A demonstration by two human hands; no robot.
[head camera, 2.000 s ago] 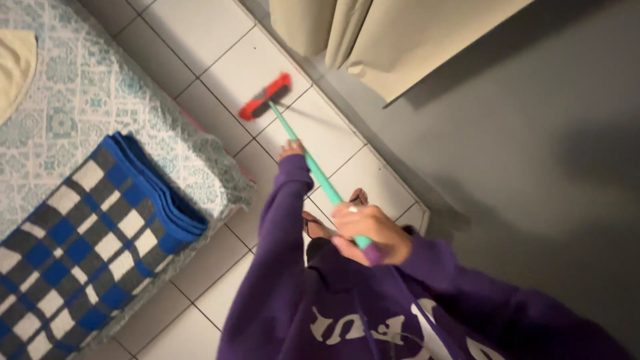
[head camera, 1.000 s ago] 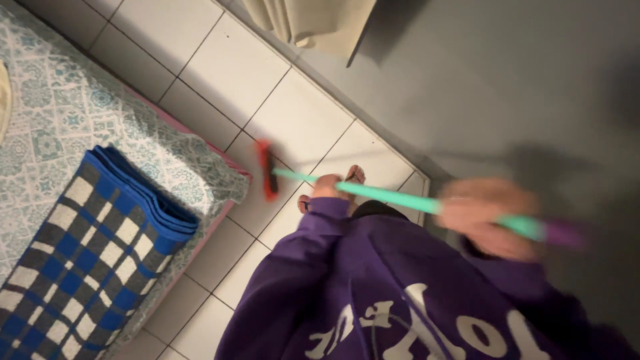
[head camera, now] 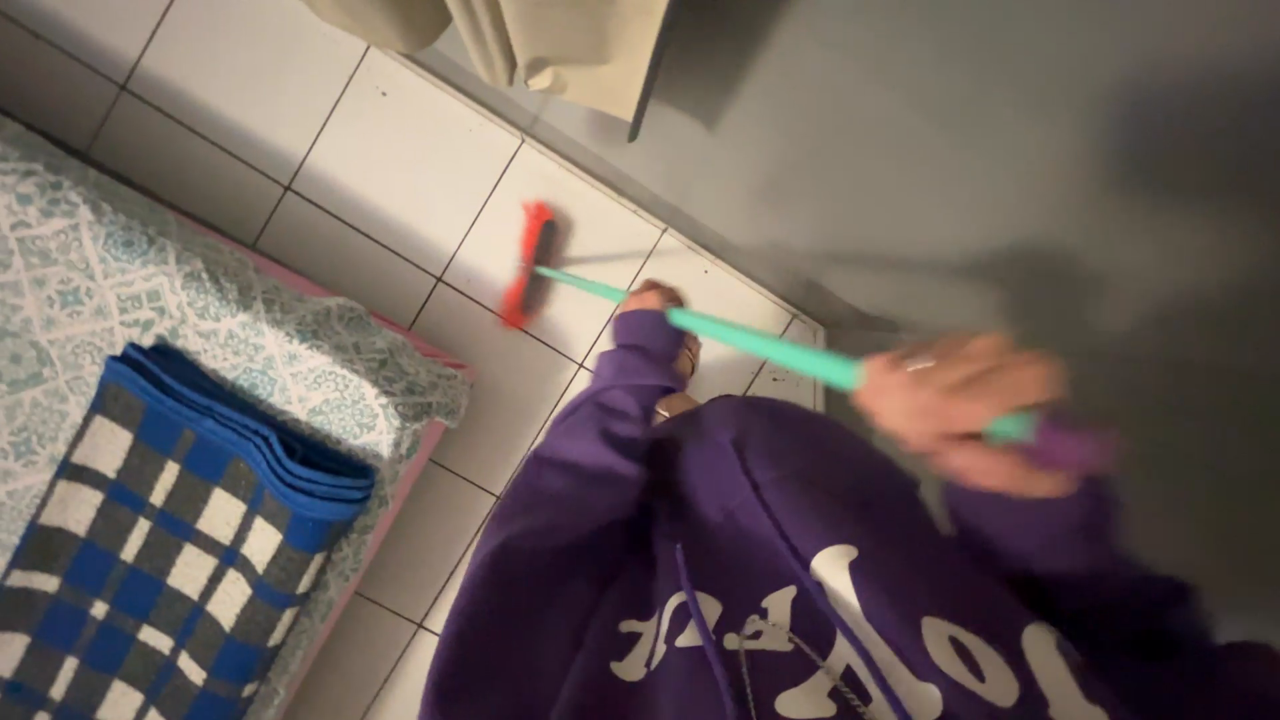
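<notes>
A broom with a red head and a turquoise handle runs from the tiled floor up to my hands. My left hand is closed around the lower part of the handle, partly hidden by the purple sleeve. Near the purple end cap, my right hand, blurred and wearing a ring, grips the upper part. The broom head lies over the white floor tiles, between the bed and the wall; whether its bristles touch the floor I cannot tell.
At the left is a bed with a patterned cover, and a folded blue, gray and white checked blanket lies on it. A beige curtain hangs at the top by the gray wall. My feet are partly visible below the handle.
Over two seconds my right hand has moved out to the right, and the handle has tilted from steep to flatter. Since one second ago the broom head has moved away from the bed's corner.
</notes>
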